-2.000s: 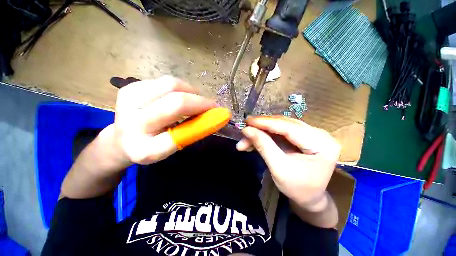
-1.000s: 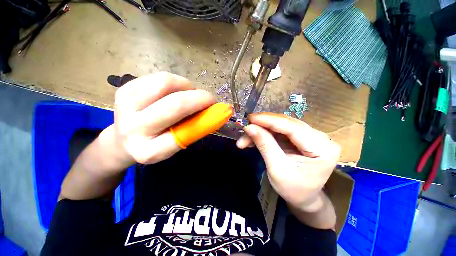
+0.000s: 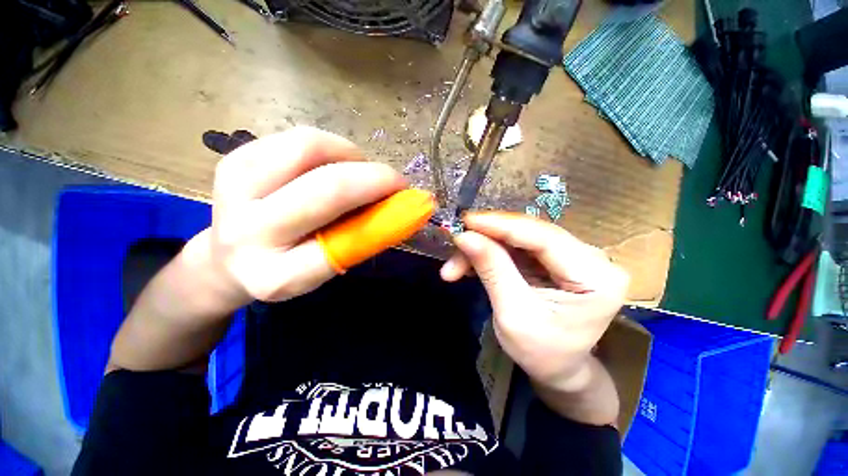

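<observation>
My left hand (image 3: 302, 218), with an orange finger cot, grips a cable; its black plug end (image 3: 226, 140) sticks out behind the hand. Its tiny red wire ends (image 3: 445, 226) show just past the orange fingertip. My right hand (image 3: 549, 288) pinches a tiny pale circuit board (image 3: 457, 226) between thumb and index finger, mostly covered by the fingers. The soldering iron (image 3: 483, 153) points down with its dark tip at the wire ends and board. The thin solder feed tube (image 3: 437, 139) ends beside the tip. Whether the wires touch the board is too small to tell.
Small loose boards (image 3: 552, 196) lie right of the iron, striped board panels (image 3: 642, 88) beyond them. A cream sponge (image 3: 496, 129) is behind the iron. Waiting cables (image 3: 744, 130) and red-handled pliers (image 3: 795, 293) lie on the green mat (image 3: 702, 237). A fan (image 3: 372, 14) stands at the back. Blue bins (image 3: 88, 307) flank me.
The hands stay nearly in place at the iron tip. The black plug end behind my left hand has shifted slightly. The view has moved a little.
</observation>
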